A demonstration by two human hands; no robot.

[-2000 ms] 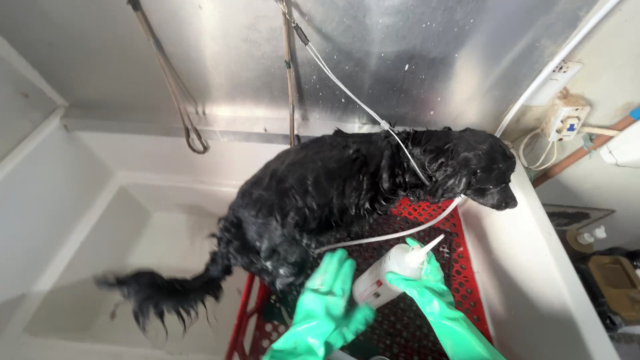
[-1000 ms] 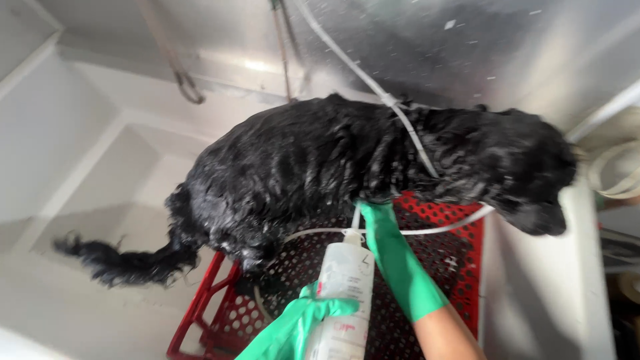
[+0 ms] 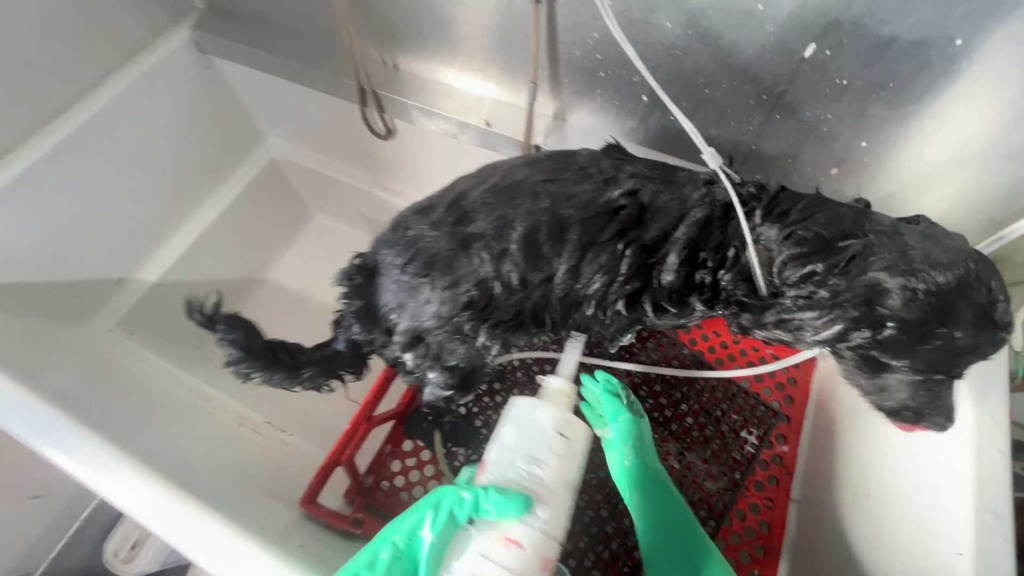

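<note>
A wet black dog [image 3: 560,240] stands on a red perforated plastic crate [image 3: 760,512] in a white tub, its head at the right and its tail at the left. My left hand [image 3: 472,512], in a green rubber glove, grips a white squeeze bottle [image 3: 532,464] whose nozzle points up at the dog's lower side. Just right of the nozzle is my right hand [image 3: 616,412], also gloved in green, its fingers extended and holding nothing. A thin white cord [image 3: 672,104] comes down to the dog's neck. Foam or wet sheen shows on the coat.
Behind the dog rises a splashed metal wall [image 3: 768,88]. Looped tethers [image 3: 374,112] hang from above at the back. A white hose or cord [image 3: 704,373] crosses in front of the dog over a dark mat [image 3: 704,432]. The tub's front rim [image 3: 144,496] runs along the lower left.
Two seconds ago the bottle was near my right hand; now my left hand grips it. Since one second ago my right hand has drawn back from the dog's underside.
</note>
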